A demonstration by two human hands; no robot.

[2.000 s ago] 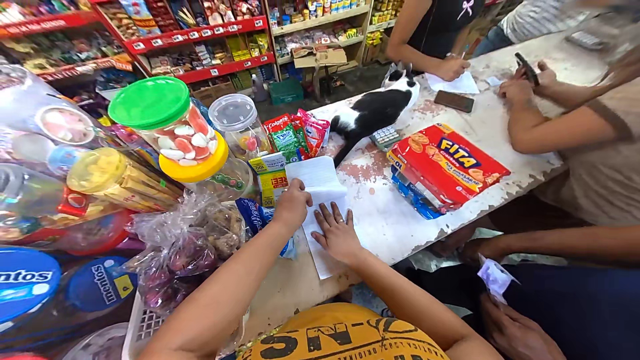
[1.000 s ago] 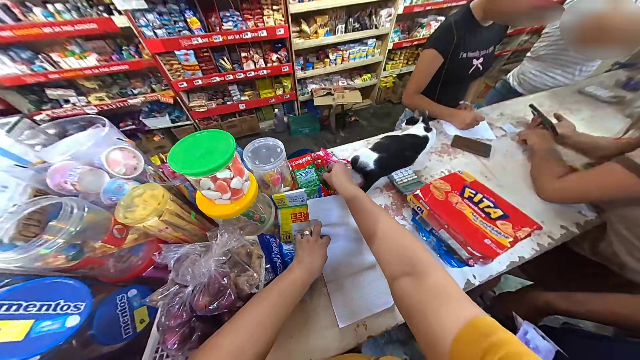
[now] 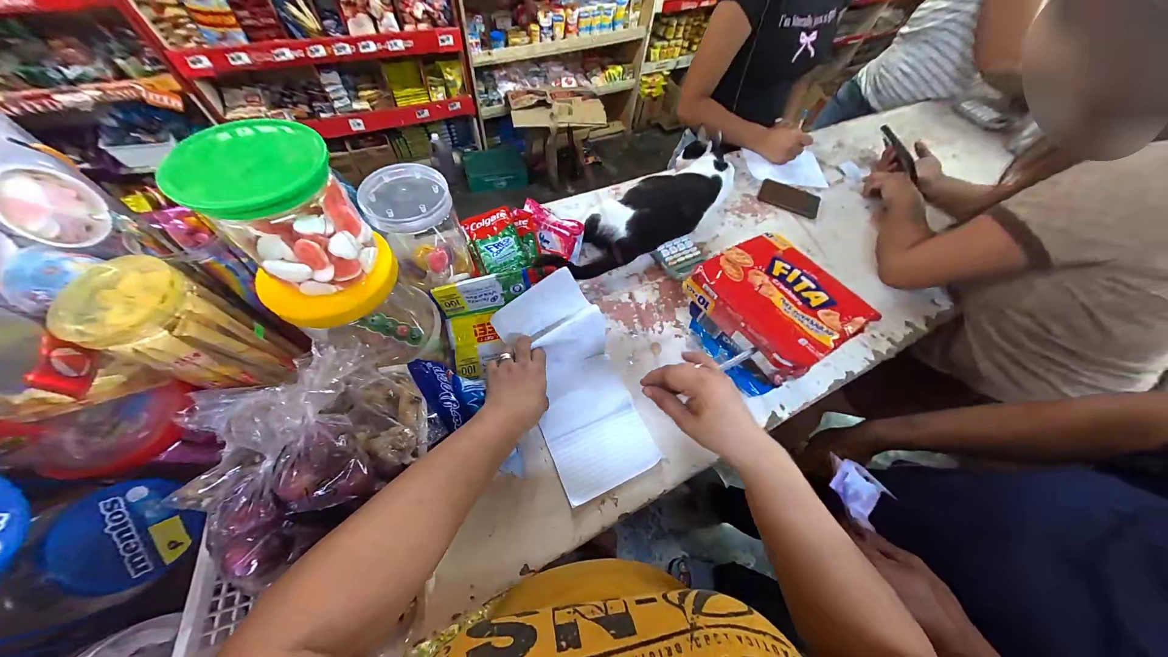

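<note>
A creased sheet of lined paper [image 3: 598, 424] lies on the worn white counter [image 3: 639, 338]. My left hand [image 3: 517, 383], with a ring on one finger, rests on the paper's left edge; its fingers are bent and hold nothing that I can see. Right of the paper, my right hand [image 3: 698, 392] is raised, with a thin white pen [image 3: 737, 359] between thumb and fingers, pointing right. Beyond that hand lies a red Fita biscuit pack [image 3: 785, 301] on blue packets [image 3: 730, 351]. Colgate sachets [image 3: 493, 239] and yellow-green packs [image 3: 473, 338] sit by the paper's far left side.
A black and white cat [image 3: 662, 210] is on the counter near a calculator [image 3: 680, 255] and a dark phone [image 3: 788, 198]. Candy jars [image 3: 315, 246] and bagged onions [image 3: 319, 474] crowd the left. Across and at right, several people lean near the counter; one person's hand holds a phone [image 3: 899, 153].
My right hand has drawn back from the sachets by the cat to the right of the paper, and a pen now shows in it. My left hand remains at the paper's left edge.
</note>
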